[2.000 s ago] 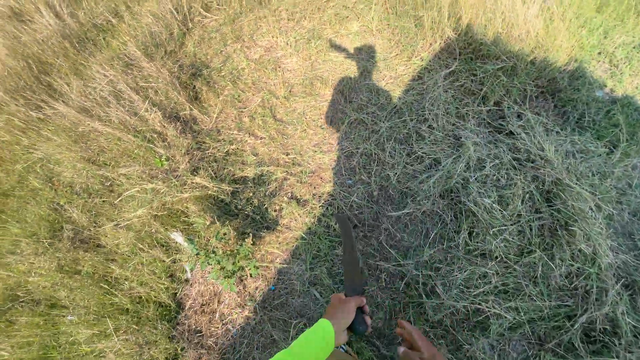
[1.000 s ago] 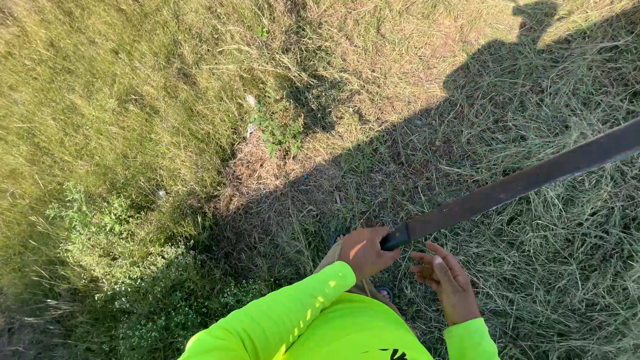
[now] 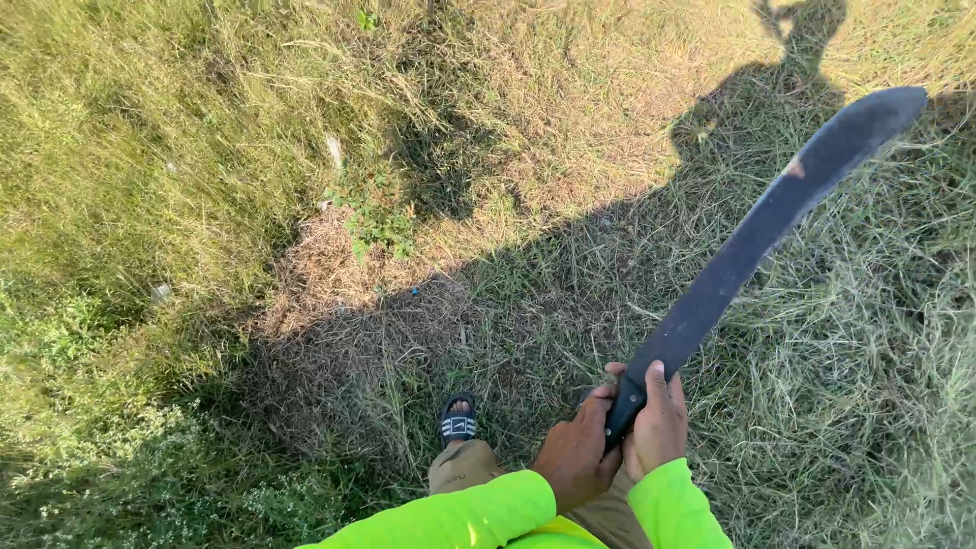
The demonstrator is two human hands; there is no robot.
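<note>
A machete [image 3: 720, 286] with a wide dark blade and a black riveted handle points up and to the right, its curved tip near the right edge. My left hand [image 3: 577, 450] is closed around the handle. At the base of the blade, where it meets the handle, my right hand [image 3: 662, 415] holds on with the thumb lying on the flat of the blade. Both hands touch the tool and sit close together, low in the view. Bright yellow-green sleeves cover both arms.
Tall grass [image 3: 152, 137] stands at the left, with a small leafy plant [image 3: 381, 217] at its edge. Cut grass [image 3: 862, 343] lies at the right. My foot in a dark slide sandal [image 3: 458, 419] rests on the ground. A shadow falls across the grass.
My right hand, apart from the machete one second ago, now grips it at the blade's base. The blade has swung to point more upward. The view has shifted.
</note>
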